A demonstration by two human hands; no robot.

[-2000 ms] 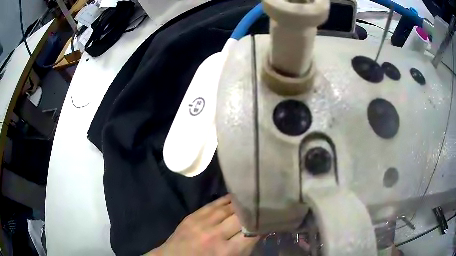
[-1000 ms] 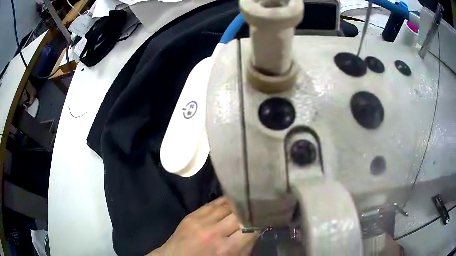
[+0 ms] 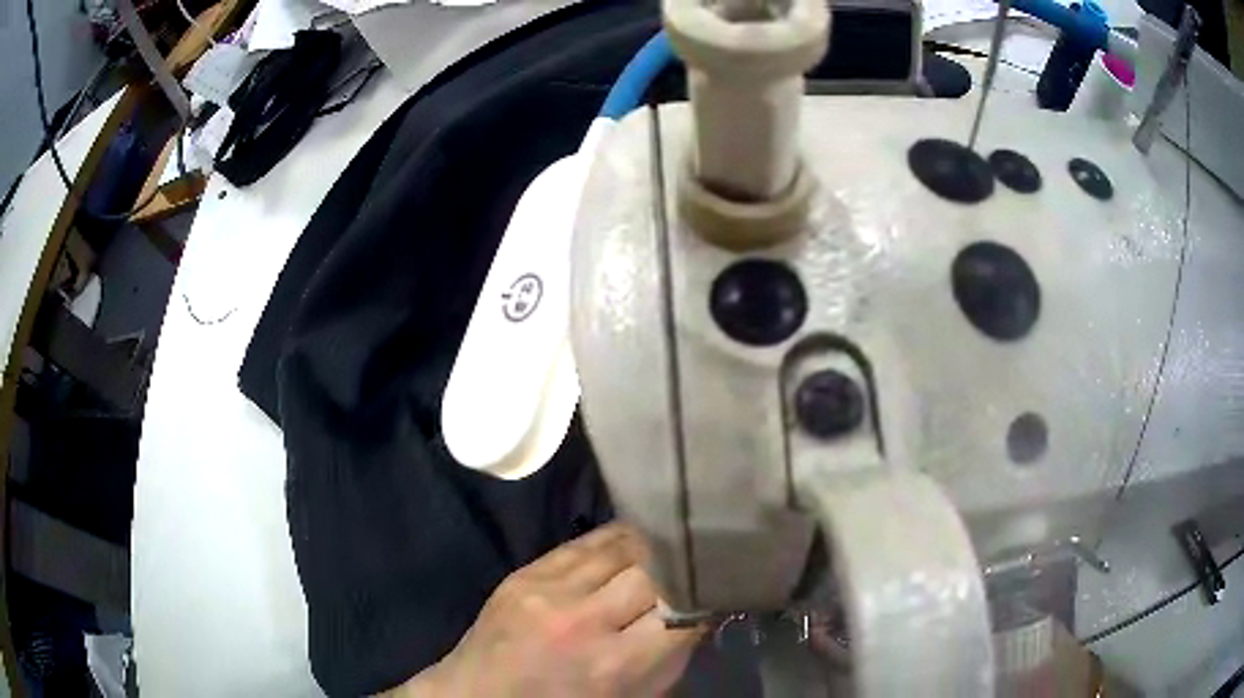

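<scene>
Black fabric [image 3: 396, 450] lies flat with soft folds on the white table, left of and under the off-white sewing machine head [image 3: 873, 300]. My left hand [image 3: 573, 634] rests on the fabric at the bottom centre; its fingertips are hidden by the head, so its grip cannot be told. A small part of my right hand [image 3: 1075, 671] shows at the bottom edge, right of the take-up lever guard [image 3: 921, 586], mostly hidden behind clear plastic. The needle and presser foot are hidden.
A long white oval device [image 3: 512, 327] with a blue hose [image 3: 639, 75] hangs left of the head. A black coil [image 3: 280, 107] lies at the back left. A small dark metal tool [image 3: 1201, 559] lies right of the head. The table's curved edge [image 3: 171, 450] runs along the left.
The machine head sits further left in view than two seconds ago, as the camera view shifted. A sliver of my right hand shows at the lower right. The fabric looks nearly unchanged.
</scene>
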